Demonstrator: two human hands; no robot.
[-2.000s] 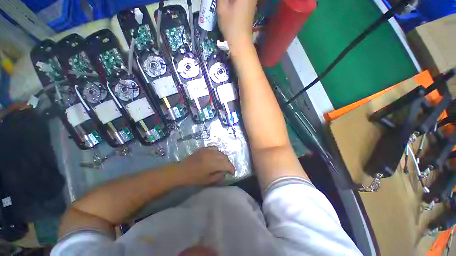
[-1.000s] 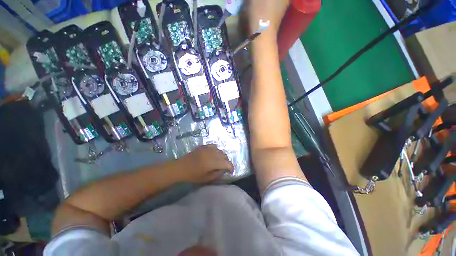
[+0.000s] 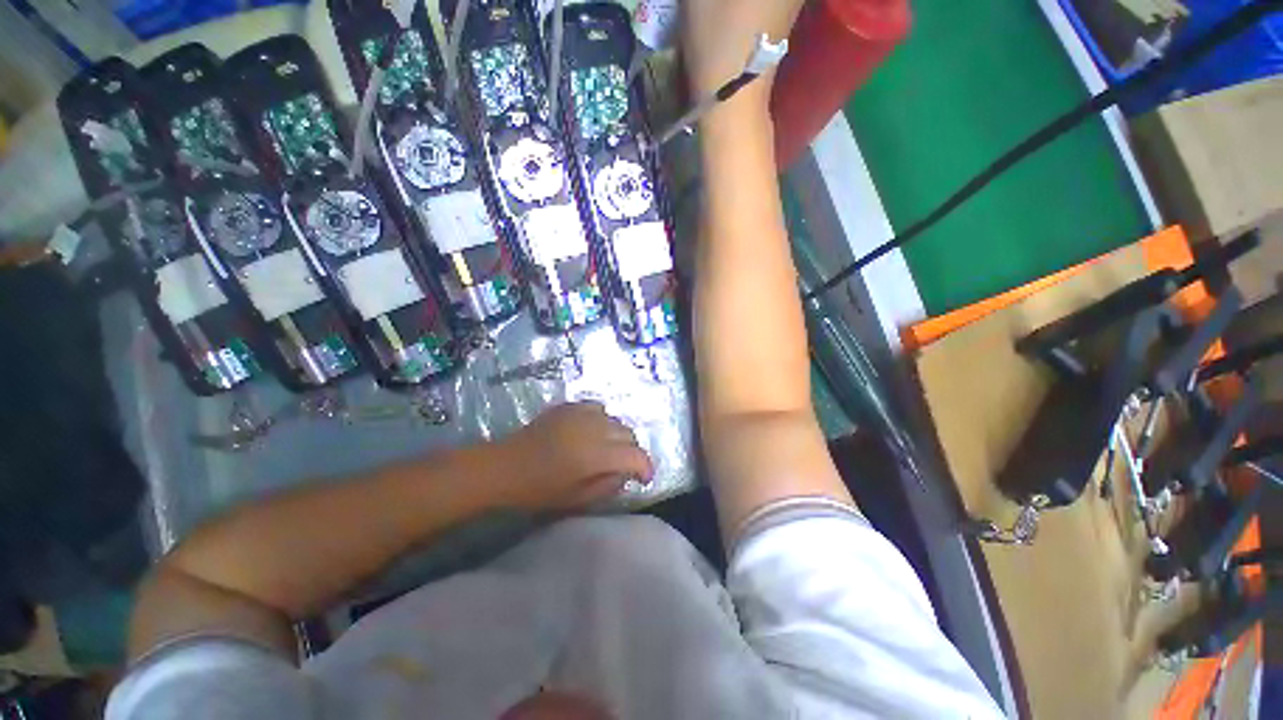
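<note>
Several open black housings (image 3: 303, 197) lie side by side on the bench, with green circuit boards, round silver discs and white rectangles inside. My right hand (image 3: 735, 40) is at the top edge, partly cut off, beside the rightmost housing's upper end. It holds a white tube (image 3: 653, 20), mostly out of the picture, near that housing's circuit board (image 3: 597, 93). A cable with a white plug (image 3: 767, 56) sticks up from that housing across my right wrist. My left hand (image 3: 591, 453) rests curled on the plastic film below the housings, with nothing visible in it.
A red bottle (image 3: 844, 71) stands right of my right hand, beside the green belt (image 3: 999, 169). Black handle assemblies (image 3: 1062, 422) lie on cardboard at the right. A black cord crosses the belt. A dark pile (image 3: 64, 422) is at the left.
My right hand has moved from the rightmost housing's upper end a little up and right with the tube. The cable plug now shows over my wrist. My left hand has stayed on the film.
</note>
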